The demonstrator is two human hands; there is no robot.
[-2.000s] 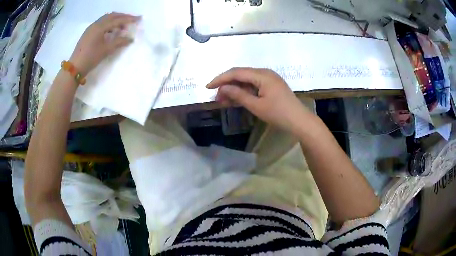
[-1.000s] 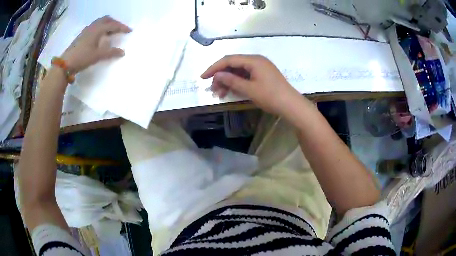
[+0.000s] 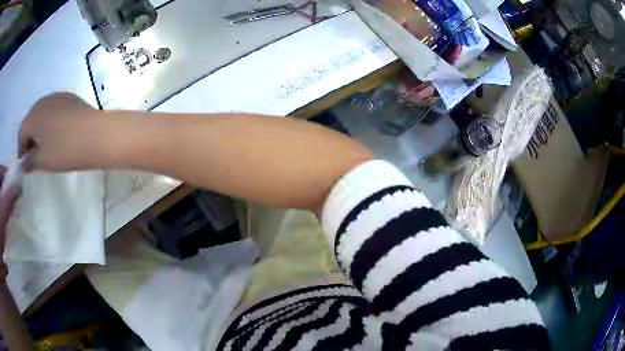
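The white fabric piece [image 3: 62, 219] hangs over the table's front edge at the far left. My right hand [image 3: 55, 134] reaches across to the left, with its fingers curled on the fabric's upper edge. My left hand [image 3: 8, 206] is at the picture's left rim, cut off and blurred, beside the fabric; its fingers cannot be made out. Another white cloth [image 3: 185, 295] lies on my lap.
The sewing machine head [image 3: 120, 20] stands at the upper left, above the bed plate [image 3: 199, 41]. A slim metal tool [image 3: 264, 14] lies right of it. A colourful box [image 3: 445, 27], a lidded jar [image 3: 480, 136], a plastic-wrapped bundle [image 3: 504, 151] and cardboard [image 3: 565, 171] are at the right.
The view has swung to the right. My right hand has moved left across the table and onto the fabric. My left hand is now mostly out of the picture.
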